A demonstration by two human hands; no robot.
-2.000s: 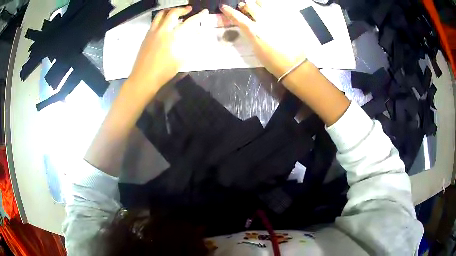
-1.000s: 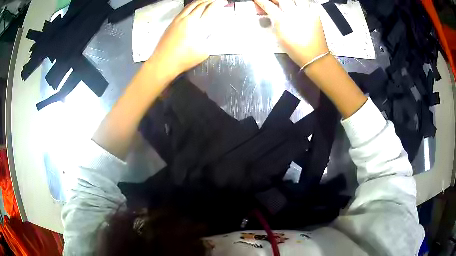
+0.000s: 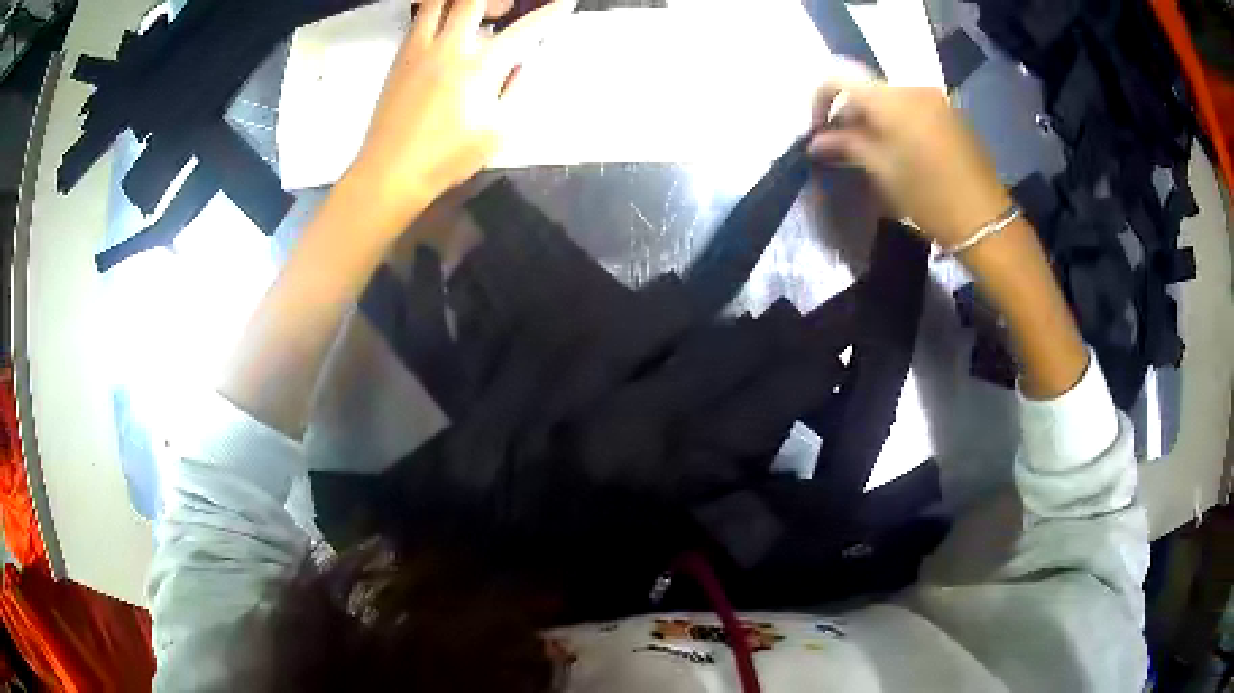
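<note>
My right hand (image 3: 900, 149), slightly blurred, pinches the upper end of a black strip (image 3: 758, 224) between thumb and fingers. The strip slants down into the loose heap of black strips (image 3: 582, 366) between my forearms. My left hand (image 3: 453, 102) lies on the left part of the white machine bed (image 3: 650, 102), fingers spread and fingertips near the top edge; a dark piece shows by them, and whether they hold it I cannot tell. Another black strip (image 3: 846, 34) lies on the bed at upper right. The needle area is not visible.
A pile of long black strips (image 3: 203, 81) lies at left. A dense pile of short black pieces (image 3: 1096, 176) lies at right. A shiny grey sheet (image 3: 596, 224) is under the strips. The pale table edge (image 3: 61, 406) curves at left, with orange fabric (image 3: 61, 636) beyond.
My right hand has moved from the top of the bed down and right and has taken hold of a strip end at the heap. My left hand has shifted slightly left.
</note>
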